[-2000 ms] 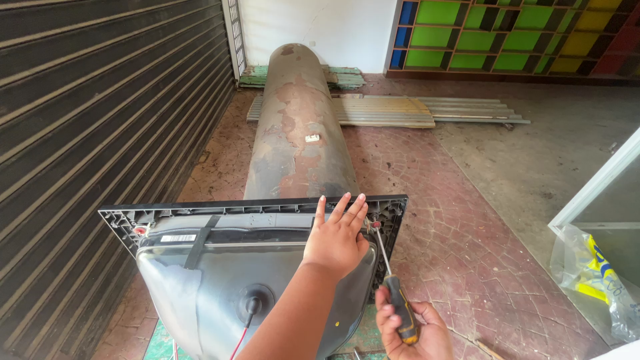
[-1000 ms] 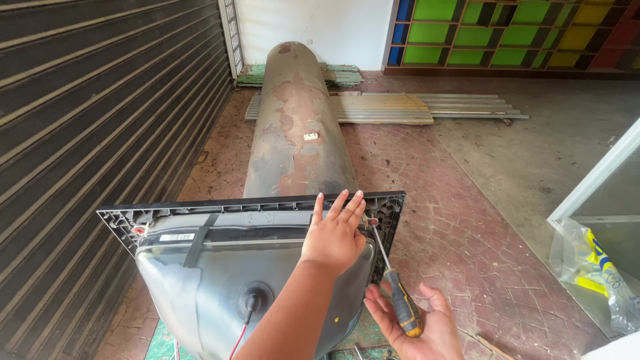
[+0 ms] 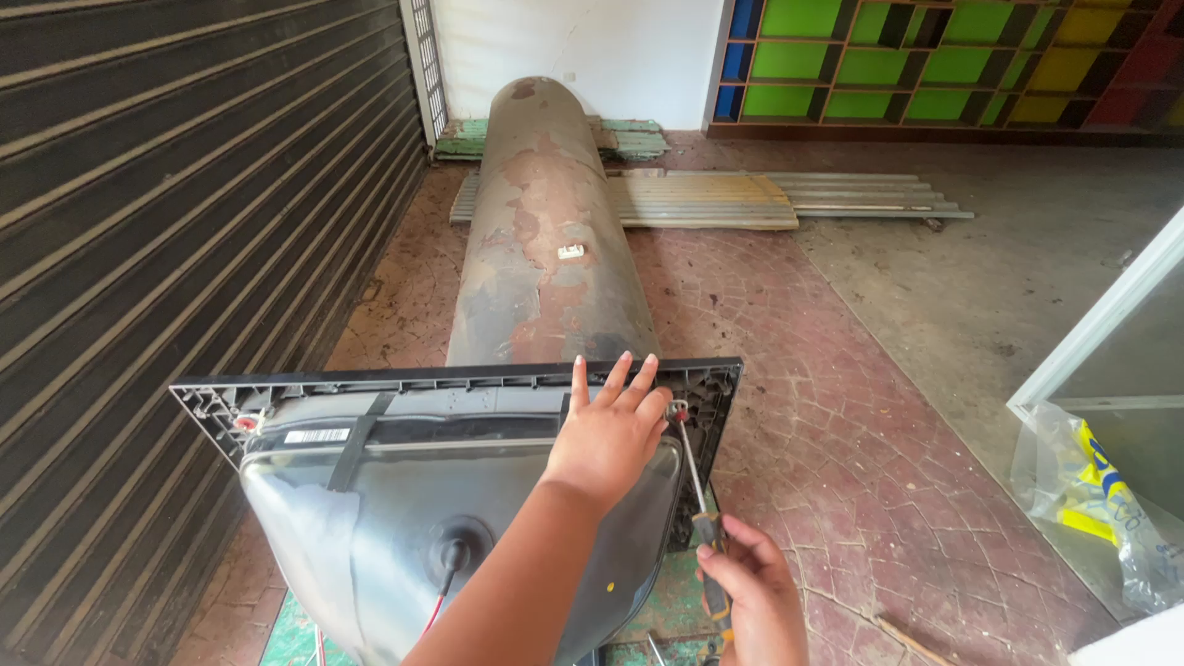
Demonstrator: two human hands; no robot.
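Observation:
A cathode ray tube [image 3: 388,527] stands face away in a black plastic front frame [image 3: 518,375], a rubber anode cap [image 3: 460,552] with a red wire on its glass. My left hand [image 3: 610,444] lies spread over the tube's upper right edge, fingertips on the frame. In my right hand [image 3: 754,583] is a screwdriver [image 3: 710,546] with a dark and yellow handle, held between thumb and fingers. Its shaft slants up to a red-marked screw mount [image 3: 680,414] at the frame's upper right corner. A similar red mount [image 3: 246,423] shows at the left corner.
Behind the frame a large peeling cylinder [image 3: 546,222] lies on the paved floor, with a small white part [image 3: 571,251] on it. A slatted shutter [image 3: 185,231] runs along the left. Corrugated sheets [image 3: 703,201] lie beyond; a plastic bag [image 3: 1101,499] is at right.
My right hand's fingers, earlier spread apart around the screwdriver handle, are now drawn closer together on it. My left hand has stayed on the frame's edge.

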